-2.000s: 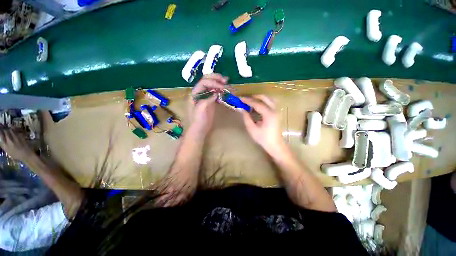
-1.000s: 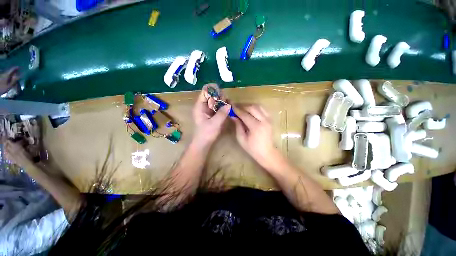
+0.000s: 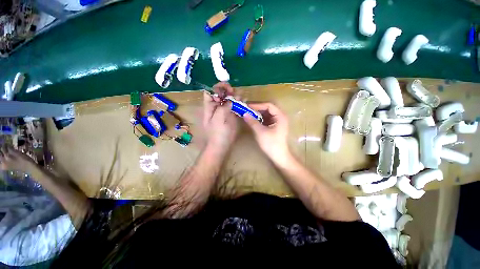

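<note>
A white plastic housing (image 3: 256,111) with a blue battery (image 3: 240,109) in it is held between my two hands above the cardboard bench (image 3: 252,173). My right hand (image 3: 271,128) grips its right end. My left hand (image 3: 220,118) is at its left end, fingers on the wires and a thin dark piece, probably the circuit board, that sticks out to the upper left. The fingers hide part of the wires. Battery-and-board sets (image 3: 152,122) lie on the bench at the left.
Empty housings (image 3: 387,156) are heaped at the right. The green belt (image 3: 131,42) behind carries loaded housings (image 3: 188,65), other white shells and battery sets (image 3: 217,21). A carton (image 3: 437,226) with white shells is at the lower right. Another person's arm (image 3: 47,178) is at the left.
The belt items have shifted left. My hands have turned the held piece, and its white shell and blue battery now show more clearly. The bench piles look unchanged.
</note>
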